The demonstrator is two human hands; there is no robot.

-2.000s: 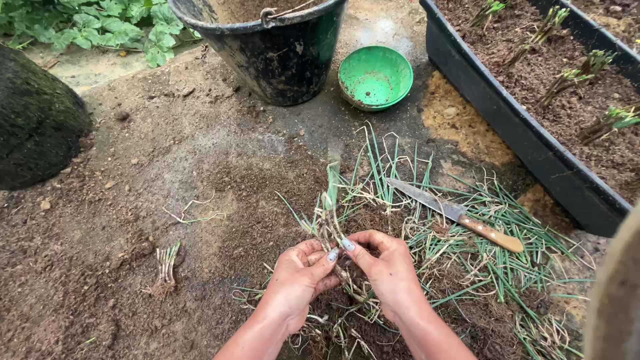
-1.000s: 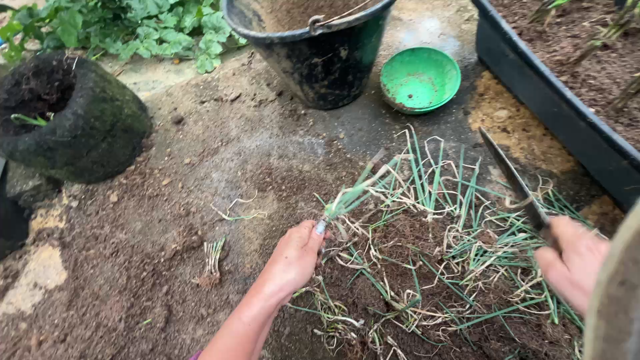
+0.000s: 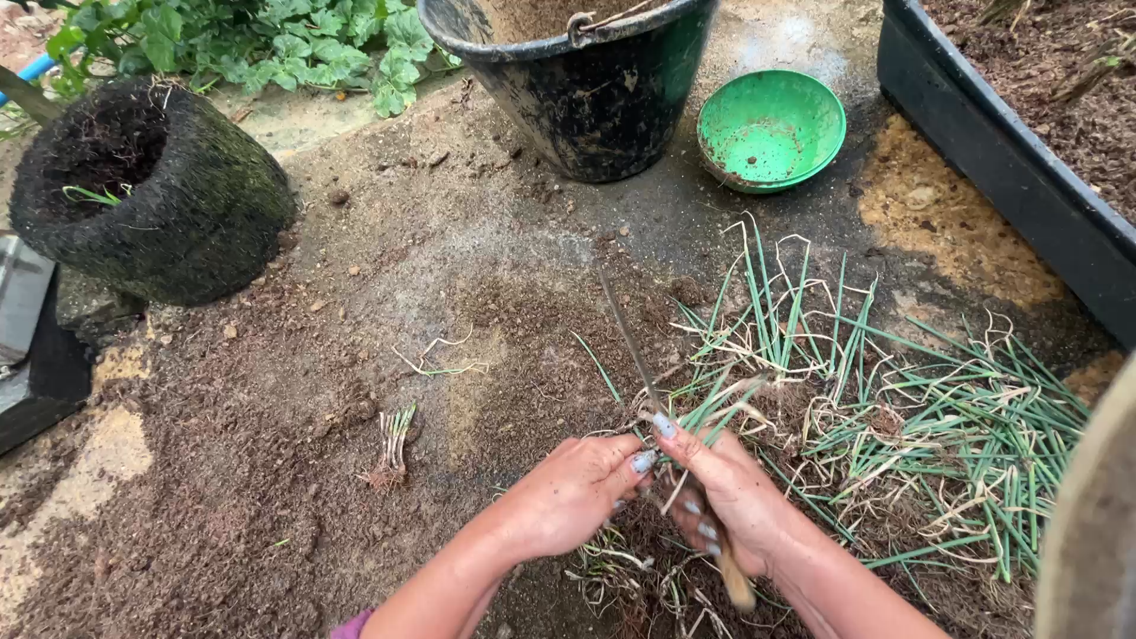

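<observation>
My left hand (image 3: 581,493) pinches a small bunch of green onion plants (image 3: 714,404), whose leaves point up and right past my right thumb. My right hand (image 3: 723,497) is closed around the wooden handle of a knife (image 3: 630,333); the blade points up and left, against or close beside the bunch. Both hands nearly touch, and the roots are hidden by my fingers. Cut green leaves (image 3: 958,435) and dry stems lie on the soil to the right. A short trimmed bundle with roots (image 3: 390,448) lies on the soil to the left.
A black bucket (image 3: 595,98) and a green plastic bowl (image 3: 772,133) stand at the back. A black planter box (image 3: 1003,160) of soil is at the right. At the left is a round, dark, fibrous pot (image 3: 160,195). Leafy plants (image 3: 293,44) grow behind it.
My right hand has picked up the knife, which lay on the leaves two seconds ago, and brought it left to the bunch in my left hand. The view has shifted left.
</observation>
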